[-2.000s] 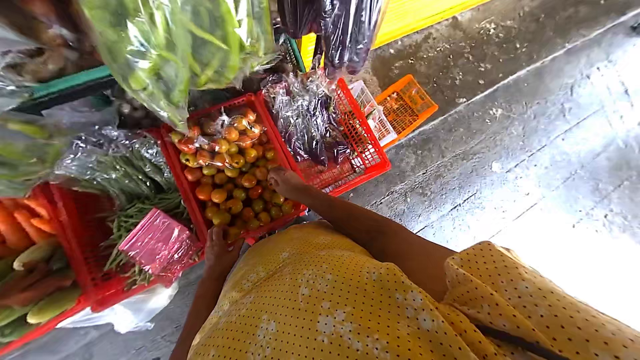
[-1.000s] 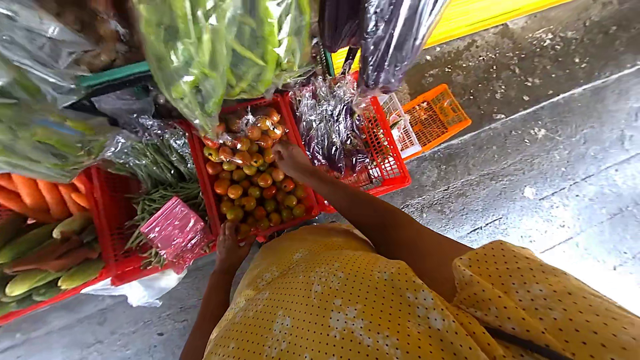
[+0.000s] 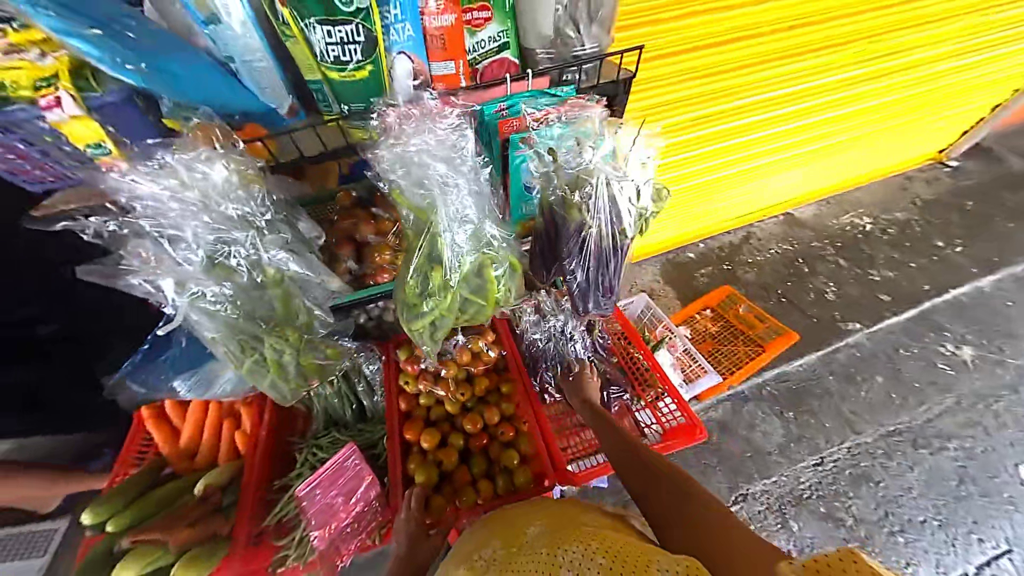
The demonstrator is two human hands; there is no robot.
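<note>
My right hand (image 3: 582, 384) reaches onto the plastic-wrapped eggplants (image 3: 552, 332) in a red plastic crate (image 3: 676, 432); whether its fingers grip the wrap cannot be told. At the near left corner of the crate of tomatoes (image 3: 460, 424) rests my left hand (image 3: 418, 524), its fingertips at the rim beside the fruit. Left of it lies a pink plastic-wrapped pack (image 3: 342, 500) on green string beans (image 3: 300, 480). Above the crates hang clear bags of green peppers (image 3: 452, 280) and of eggplants (image 3: 588, 232).
Carrots (image 3: 200, 432) and cucumbers (image 3: 152, 504) fill a crate at the left. Another person's arm (image 3: 48, 486) shows at the left edge. White (image 3: 672, 352) and orange (image 3: 736, 340) baskets stand on the floor at right, near a yellow roll-up shutter (image 3: 800, 104). Packets line a wire rack (image 3: 624, 68).
My right hand has moved from the tomatoes to the wrapped eggplants on the right. My left hand remains at the tomato crate's near left corner. The view has tilted up.
</note>
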